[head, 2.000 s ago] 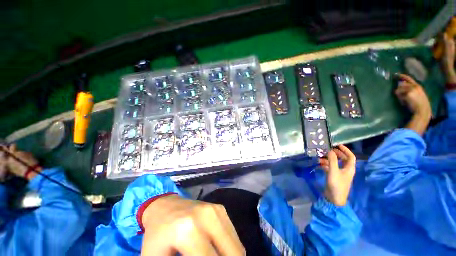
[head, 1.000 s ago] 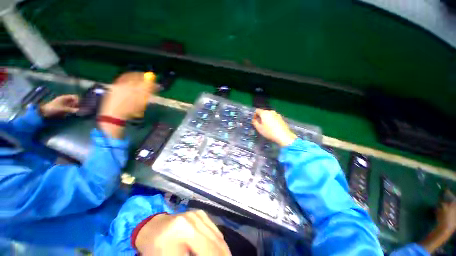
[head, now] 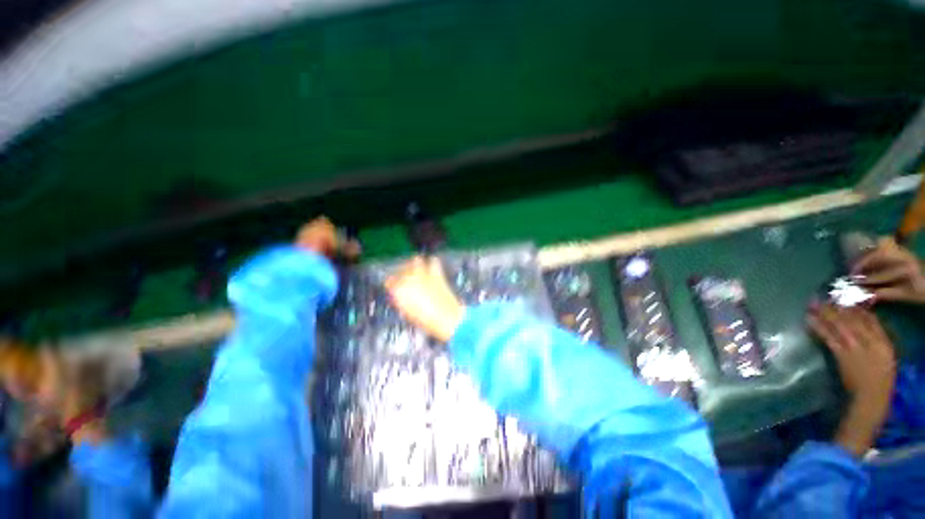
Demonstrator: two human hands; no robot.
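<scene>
The clear blister tray (head: 446, 497) lies in front of me with rows of small boards, blurred and full of glare. My left hand (head: 323, 239) reaches past its far left edge, at a small dark thing on the belt; blur hides whether the fingers grip it. My right hand (head: 424, 296) is over the tray's far rows, fingers bent down; I cannot tell if it holds a board. A black phone housing (head: 424, 231) lies on the belt just behind the tray.
Black housings lie right of the tray (head: 580, 304), (head: 639, 304), (head: 730, 335). A wide black stack (head: 761, 167) is on the belt. Another person's hands (head: 857, 335) hold something shiny at the right. A blurred neighbour's hand (head: 86, 405) is at the left.
The view has swung. My left hand has gone from low in front of me to beyond the tray's far edge. My right hand remains over the tray's far rows.
</scene>
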